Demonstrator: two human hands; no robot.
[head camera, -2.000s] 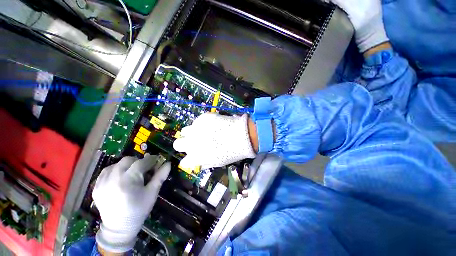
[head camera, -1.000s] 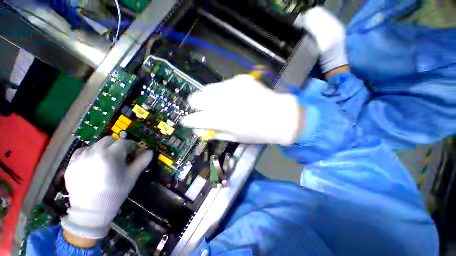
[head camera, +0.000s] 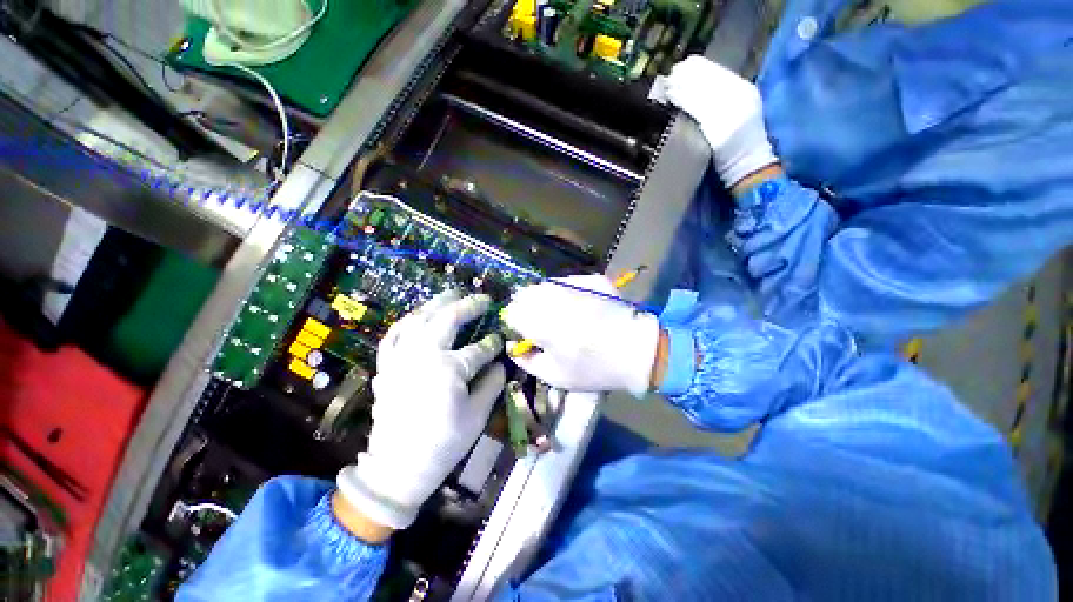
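The green circuit board (head camera: 412, 265), crowded with parts, lies in its black carrier with a white bent line along its far edge. Yellow block parts (head camera: 308, 346) show near its left corner. My right hand (head camera: 586, 335), white-gloved, is closed around a yellow stick (head camera: 632, 278); yellow shows at both sides of the fist, at the board's right edge. My left hand (head camera: 430, 406), white-gloved, lies over the near part of the board, its bent fingertips close to my right fingers. Whether it holds anything is hidden.
A green panel strip (head camera: 273, 308) lies along the board's left side. The metal conveyor rail (head camera: 177, 400) runs at left, beside a red mat (head camera: 59, 429). Another person's gloved hand (head camera: 720, 115) rests on the far rail near another board (head camera: 612, 41). A blue coiled cord (head camera: 253, 209) crosses the view.
My left hand has moved right, from the board's near-left corner to beside my right hand. My right hand moved away from the board, then back to its right edge. The other person's hand shifted left.
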